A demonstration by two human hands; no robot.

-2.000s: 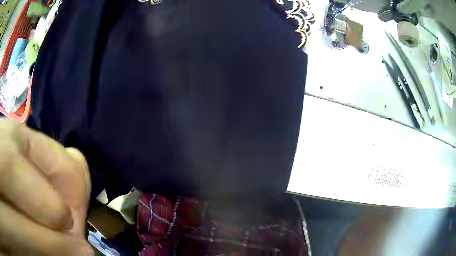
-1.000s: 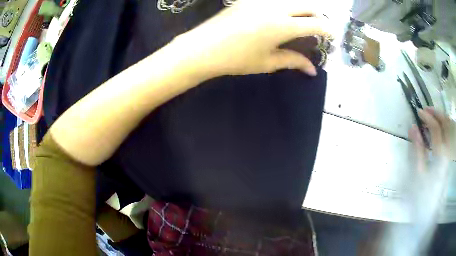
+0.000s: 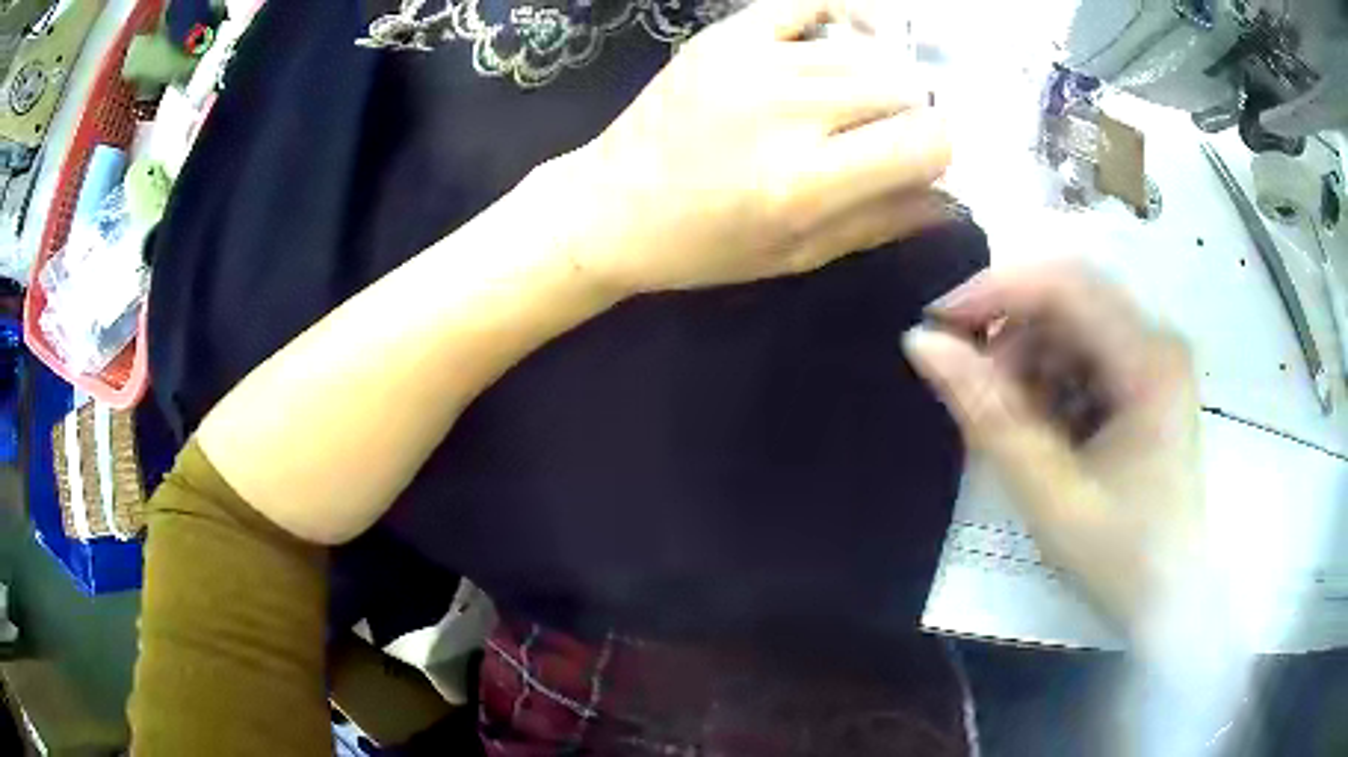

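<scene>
The dark garment fabric (image 3: 710, 459) covers my lap and the left of the white machine bed, with pale scroll embroidery (image 3: 540, 45) at the top. My left hand (image 3: 784, 170) lies across the cloth, fingers bent and closed at its upper right edge beside the needle area; the fingertips are partly lost in glare. My right hand (image 3: 1072, 407) is blurred, over the bed just right of the fabric edge. It holds the dark thread snips (image 3: 1075, 388), mostly hidden in the palm, with a small dark tip between thumb and finger.
Curved tweezers (image 3: 1274, 274) lie on the bed at right. The tan edge guide (image 3: 1119, 160) and grey machine head (image 3: 1146, 52) are at upper right. A red basket (image 3: 111, 382) of supplies stands at left above a blue box (image 3: 107, 565). Red plaid cloth (image 3: 555, 688) covers my lap.
My left hand came in from the lower left onto the fabric, then its fingers closed. My right hand took the snips from beside the tweezers and moved left to the fabric edge.
</scene>
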